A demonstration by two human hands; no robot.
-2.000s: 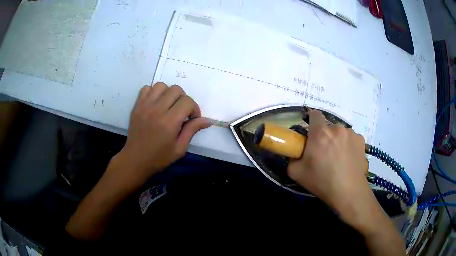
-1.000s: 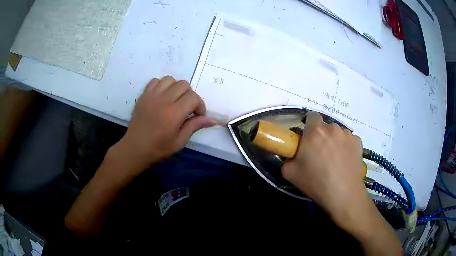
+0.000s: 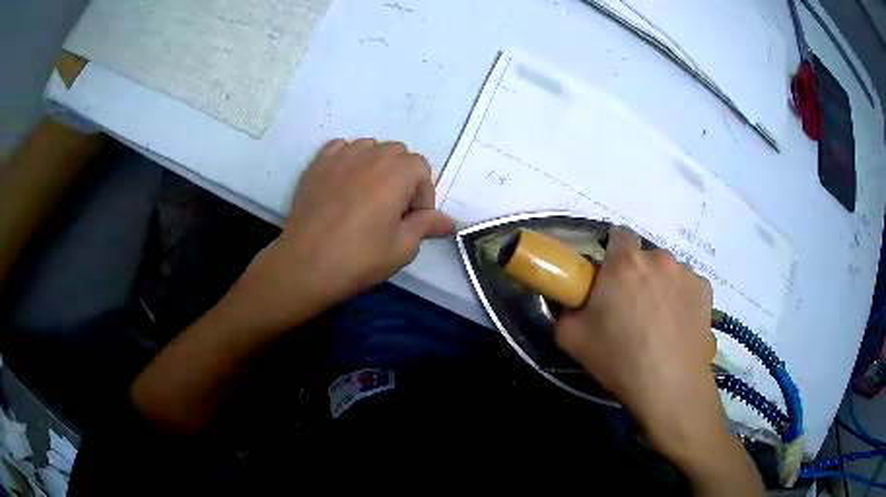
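Observation:
The white pressing template [image 3: 583,146] lies on the table, with thin cross lines, small print and grey patches. My right hand [image 3: 641,330] grips the wooden handle of the steam iron [image 3: 529,311], whose pointed tip faces left at the template's near left corner. The iron covers part of the near edge. My left hand [image 3: 364,214] is at that corner, thumb and fingers together just left of the tip. The fabric edge there is mostly hidden by the fingers and iron, and I cannot tell how much the fingers pinch.
A speckled cream panel [image 3: 209,58] lies at the table's [image 3: 175,150] left end. Flat white layers [image 3: 699,49] lie at the far side. Red-handled scissors [image 3: 805,100] and a dark pad [image 3: 834,136] lie far right. Blue hoses [image 3: 777,359] trail from the iron's rear.
The view has shifted, so the template and panel appear further right. Relative to the template, my left hand and the iron have moved left, up to its near left corner. The beige strip between them no longer shows.

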